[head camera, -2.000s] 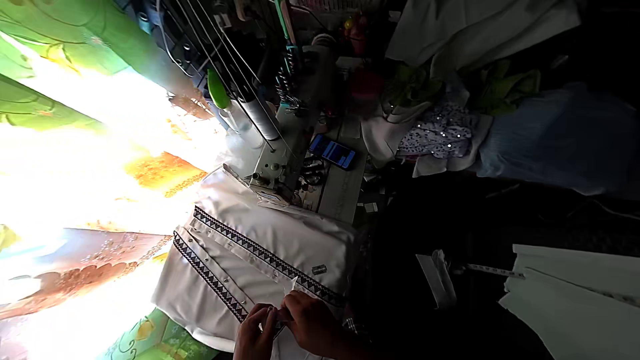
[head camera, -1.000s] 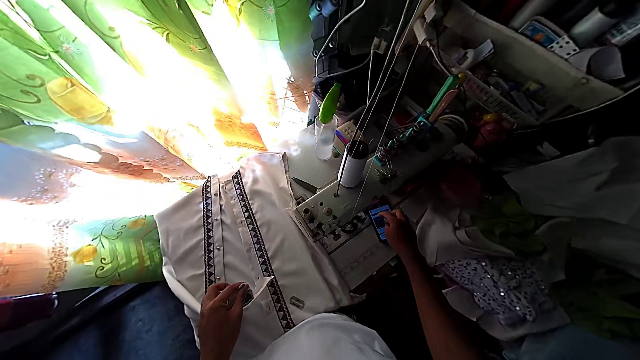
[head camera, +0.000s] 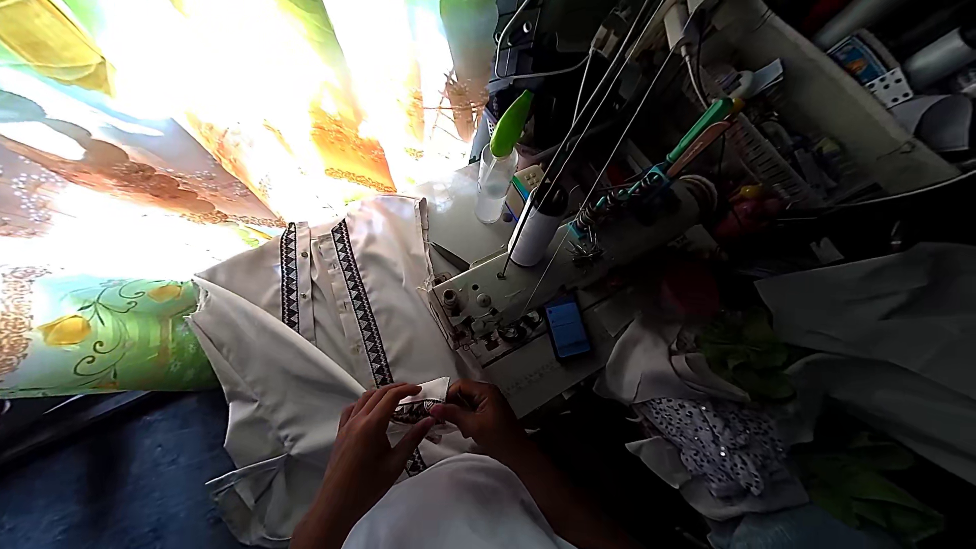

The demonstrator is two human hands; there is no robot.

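Note:
A white buttoned garment with dark patterned trim bands lies spread beside a sewing machine. Over its lower part, my left hand and my right hand pinch a small folded white piece with dark patterned trim between thumbs and fingers. The hands nearly meet at this piece. To the right of the machine's needle end lies a smartphone with its screen lit. Part of the garment is hidden behind my hands and a white cloth in front.
A thread cone and a clear bottle with a green top stand behind the machine. Small scissors or a blade lie near the garment. Piled fabrics are at right, a plastic basket at upper right, and a bright curtain at left.
My right hand has moved from the smartphone to the small trimmed piece beside my left hand. My left hand has come off the left part of the garment toward the right.

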